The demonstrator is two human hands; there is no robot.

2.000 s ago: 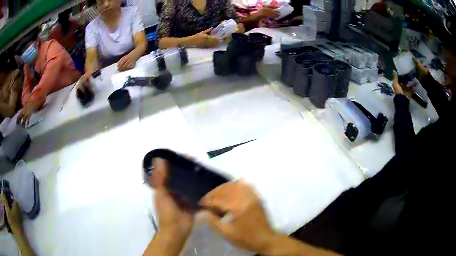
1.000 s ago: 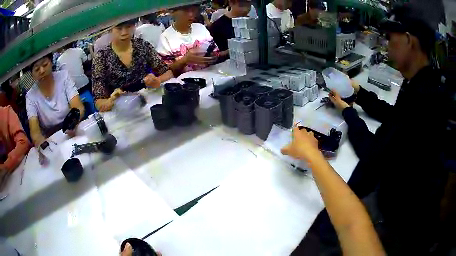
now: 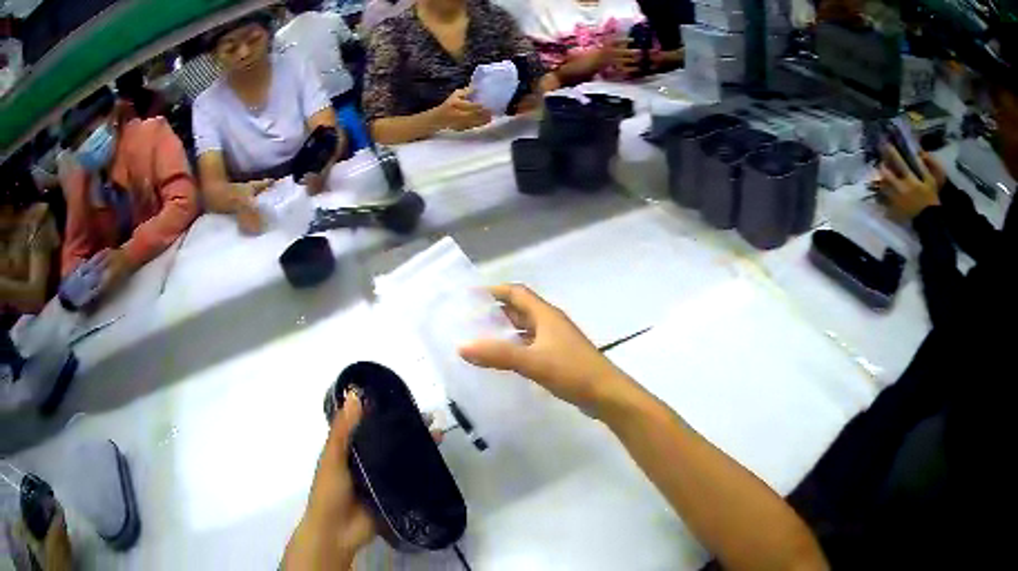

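Observation:
My left hand [image 3: 341, 480] holds a black oval end cap [image 3: 404, 463] at the lower middle, its long side slanting down to the right. My right hand [image 3: 553, 355] is right of and above it, thumb and fingers around a translucent housing [image 3: 469, 323] that is blurred and pale against the white sheet. A small black piece [image 3: 467, 426] shows at the housing's lower edge, between it and the cap. The cap and housing look apart, though the housing's outline is hard to make out.
A black cup [image 3: 308, 261] and a black handled piece [image 3: 374, 214] lie beyond my hands. Dark sleeves [image 3: 770, 192] stand at the far right. A black open part [image 3: 857, 268] lies near a person in dark sleeves. Grey-white housings [image 3: 103, 491] lie at left. Several people sit opposite.
My right hand has moved back from the parts at the right to the middle, now with a translucent housing. My left hand and the black cap are back in fuller view. The camera view has turned left.

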